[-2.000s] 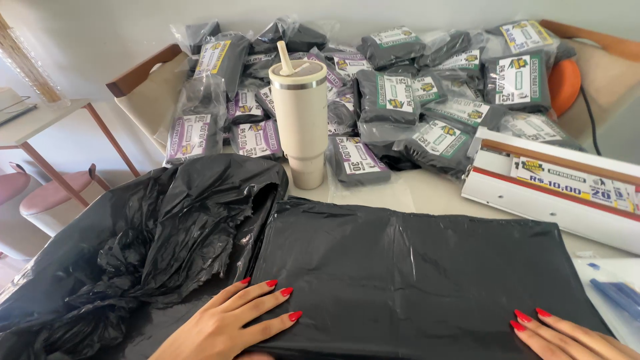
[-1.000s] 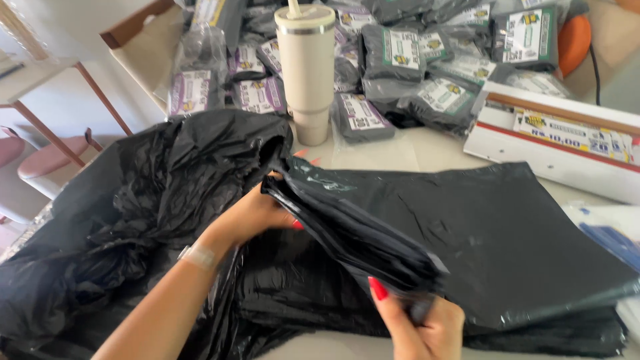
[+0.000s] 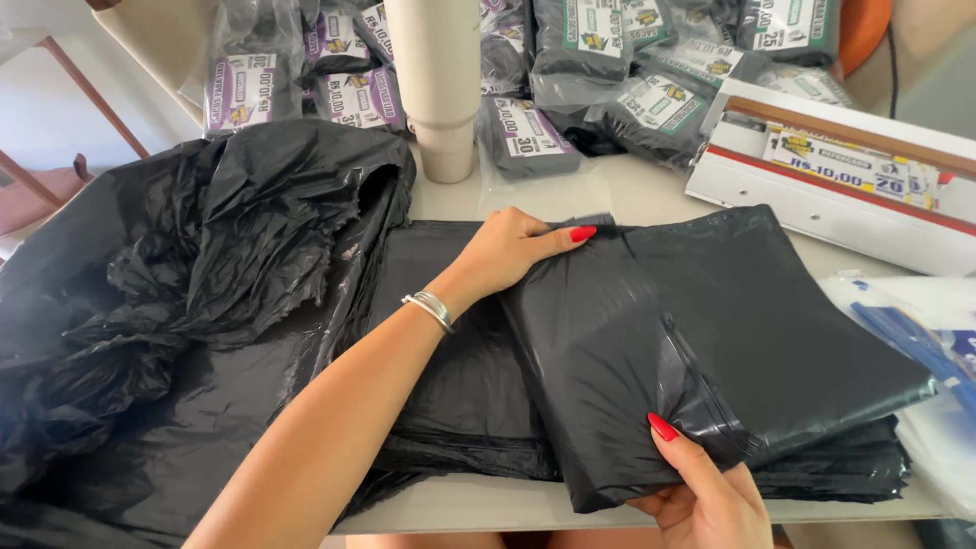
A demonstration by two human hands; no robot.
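Observation:
A folded batch of black plastic bags (image 3: 595, 366) lies partly doubled over, its left part raised above a flat stack of more black bags (image 3: 457, 358). My left hand (image 3: 526, 248) grips the far edge of the fold, thumb on top and fingers hidden beneath. At the near edge, my right hand (image 3: 705, 484) pinches the same fold, thumb on top, fingers underneath. The batch's right part fans out over the stack. A large crumpled black plastic sheet (image 3: 252, 229) is heaped to the left, beside my left forearm.
Behind stand a cream tumbler (image 3: 442, 91) and many clear packets of folded black bags (image 3: 526, 137) with printed labels. A white box (image 3: 823, 206) holding printed labels is at the right. Clear plastic with blue print (image 3: 915, 335) lies at the right edge, near a white table's edge (image 3: 473, 507).
Both hands lay flat on the stack at first; then they lifted its left part. That part is now folded over to the right, held at both edges. The view has moved nearer.

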